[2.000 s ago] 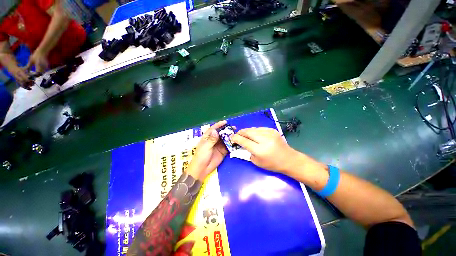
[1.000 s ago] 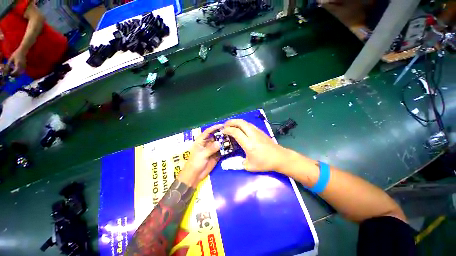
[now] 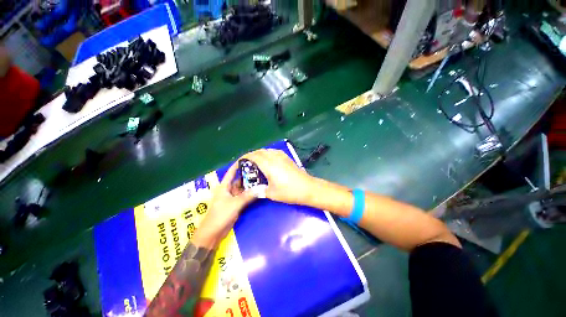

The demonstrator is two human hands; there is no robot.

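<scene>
A small circuit board [image 3: 251, 175] with pale, silver and dark bumps is held between both hands above the carton sheet [image 3: 298, 247]. My left hand [image 3: 231, 189], with the tattooed forearm, grips it from the left. My right hand [image 3: 280, 178], with the blue wristband, grips it from the right, its fingers over the far edge. A little white shows under the right thumb. My hands hide the board's edges and underside. A black corded part [image 3: 315, 154] lies just beyond the carton's top edge.
A pile of black parts [image 3: 64, 291] lies left of the carton. Loose boards [image 3: 133, 124] with leads lie on the green line. Across it are heaped black parts [image 3: 127, 65], a black cable bundle [image 3: 239, 26] and a person's red sleeve [image 3: 17, 93]. A metal post [image 3: 400, 52] stands at upper right.
The view has swung right, so the scene sits further left. The hands have closed more tightly around the board, and less of the white piece shows than before.
</scene>
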